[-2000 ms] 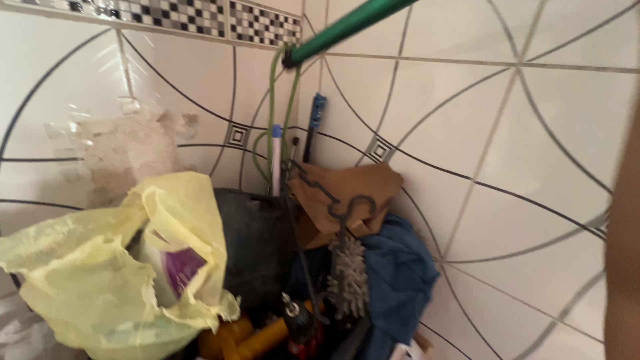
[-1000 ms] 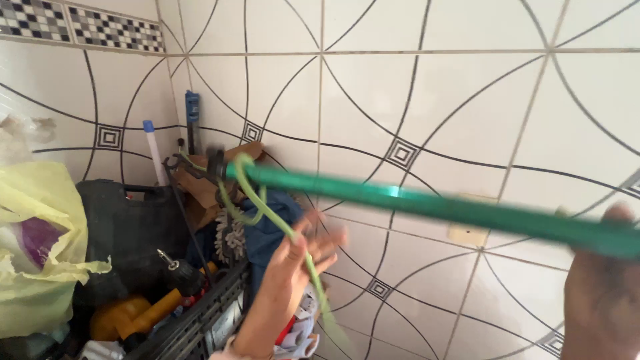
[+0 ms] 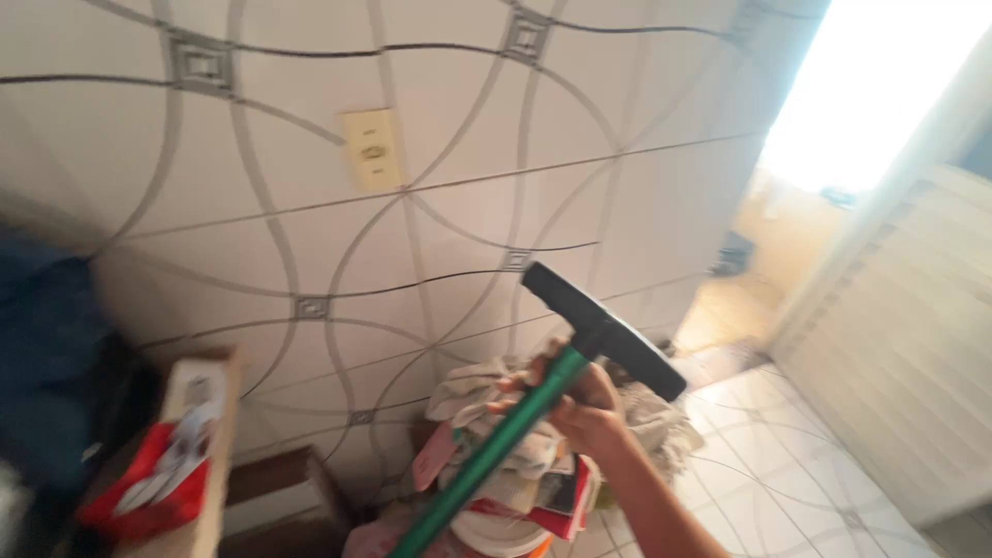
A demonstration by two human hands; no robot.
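Observation:
My right hand (image 3: 585, 399) is closed around a green metallic pole (image 3: 488, 457), just below its black T-shaped head (image 3: 608, 329). The pole slants from the bottom edge up to the right, with the head raised in front of the tiled wall. Its lower end is out of the frame, and the green cord does not show. My left hand is not in view.
A pile of cloths (image 3: 480, 395) sits on a white and orange container (image 3: 500, 535) behind the pole. At left, a box (image 3: 225, 434) holds red and white items. A wall outlet plate (image 3: 372, 149) is above; a bright doorway (image 3: 860, 101) and slatted door (image 3: 891, 341) stand right.
The view has swung right, away from the corner with the yellow bag. My left hand, at the cord a second ago, has left the frame. The pole's black T-shaped head has come into view.

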